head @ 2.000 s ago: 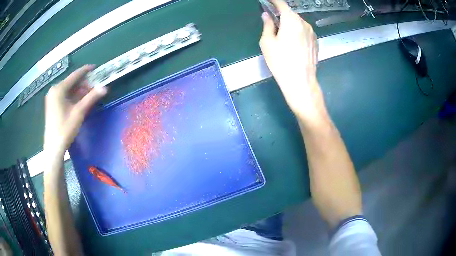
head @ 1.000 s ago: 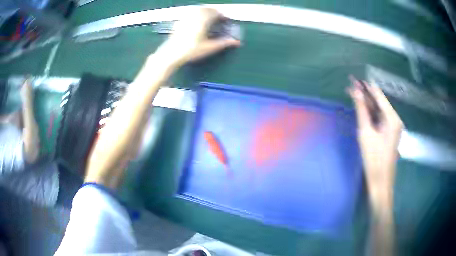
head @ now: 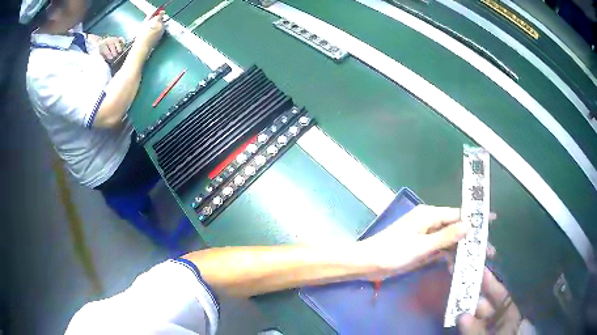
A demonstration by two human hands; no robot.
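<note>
A silver-grey component bar [head: 476, 226] with round parts in a row stands on a slant at the lower right, over the blue tray [head: 327, 307]. My left hand [head: 422, 242] grips its middle, with fingertips showing past its far edge. My right hand [head: 497, 306] is at the bar's lower end, fingers on both sides of it, partly cut off by the bottom edge. No tweezers show. Blurred orange-red scraps [head: 429, 291] lie in the tray. A thin red tip [head: 376, 288] shows just below my left forearm.
Black fixture bars [head: 209, 131] lie side by side at left, with loaded bars [head: 252, 171] and a red strip [head: 232, 157] beside them. Another loaded bar [head: 311, 40] lies on the green surface. A red tool [head: 169, 88] lies near another worker [head: 78, 98] in white. Pale rails [head: 419, 72] cross the bench.
The view has swung left, bringing the black bars and the worker into fuller view. My hands, wide apart before, are now together at one bar.
</note>
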